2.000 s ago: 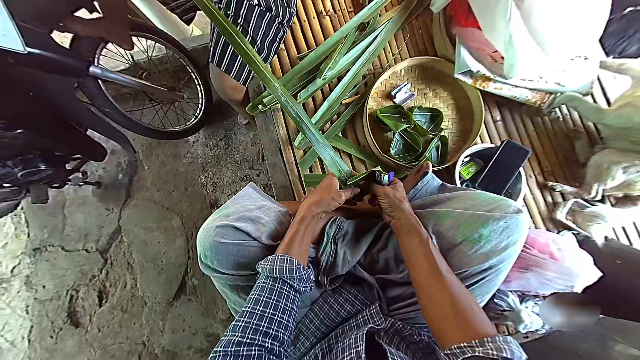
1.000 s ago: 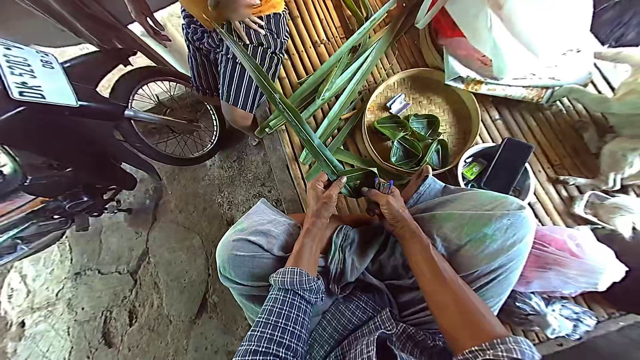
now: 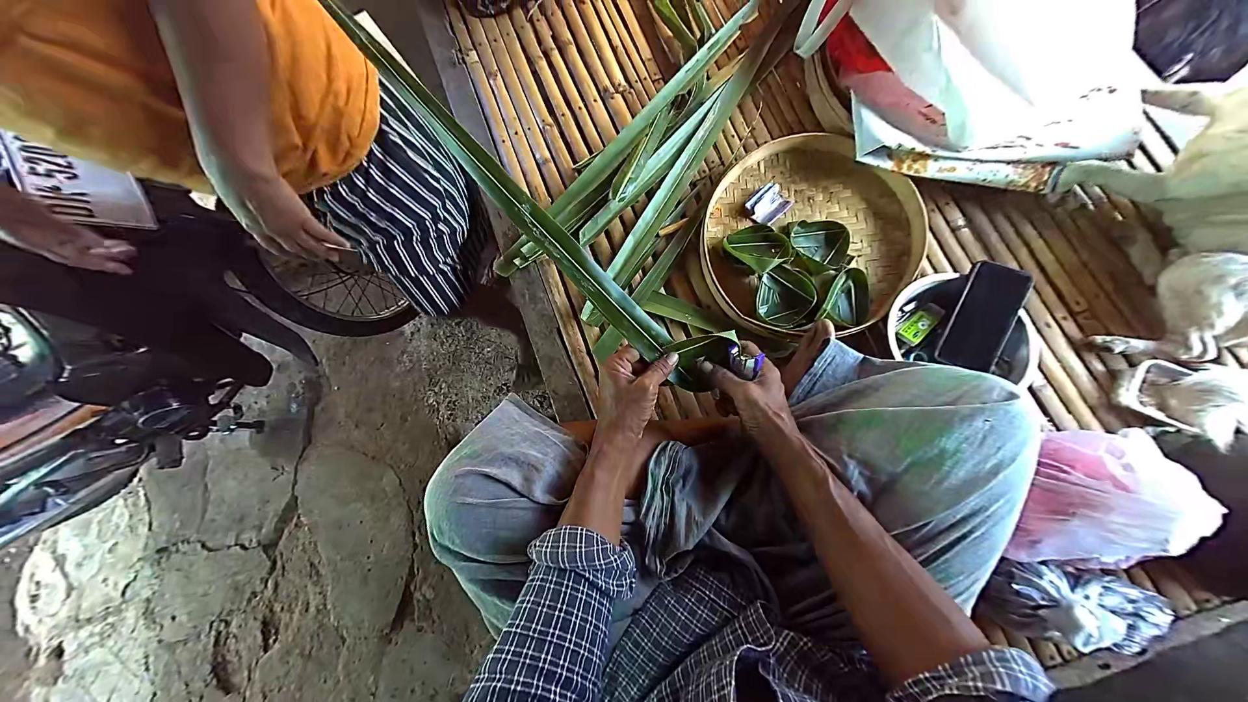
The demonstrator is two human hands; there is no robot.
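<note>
My left hand grips a long green palm leaf strip where its near end is folded. At that folded end, my right hand pinches the leaf and also has a small purple-and-silver object at its fingers, too small to identify. Just beyond my right hand sits a round woven bamboo tray with several folded leaf cups and a small silvery packet. More leaf strips lie loosely on the bamboo slats left of the tray.
A bucket with a black phone and a green box stands right of the tray. Plastic bags and a light-furred animal are at the right. A person in an orange top stands left, near a motorcycle.
The person in orange has come much further into view at the upper left. Both my hands stay together at the folded end of the leaf.
</note>
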